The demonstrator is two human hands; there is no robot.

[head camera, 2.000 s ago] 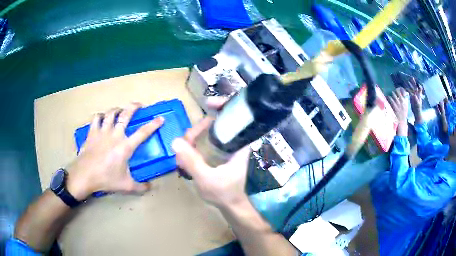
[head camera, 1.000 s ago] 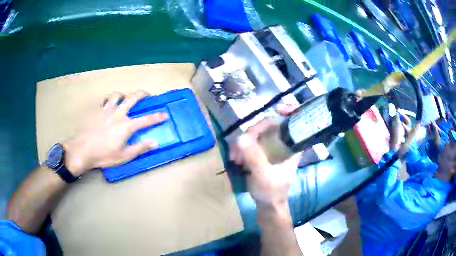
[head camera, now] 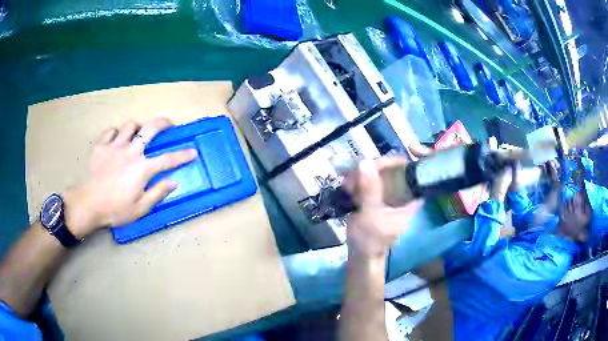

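Observation:
A blue unit point(head camera: 223, 163) lies back side up on the tan cardboard mat point(head camera: 180, 286). My left hand point(head camera: 130, 176) rests on its left part with fingers spread, wearing a ring and a wrist watch. My right hand point(head camera: 380, 206) is closed around the electric screwdriver point(head camera: 437, 174), held nearly level. The screwdriver's front end is at the pick-up mechanism of the nearer screw feeder point(head camera: 323, 200); its tip is too blurred to tell. A second feeder point(head camera: 283, 110) stands beside it, farther from me.
A black cable point(head camera: 330, 138) crosses the feeders. Blue units point(head camera: 272, 18) lie on clear plastic beyond them and along the line at the right. A red-lidded tin point(head camera: 453, 135) stands right of the feeders. A person in a blue smock point(head camera: 513, 256) works at the right. White card point(head camera: 407, 303) lies below the bench edge.
My right hand has moved the screwdriver away from the blue unit, rightward to the nearer feeder, and tilted it closer to level. My left hand stays on the unit. The view has shifted.

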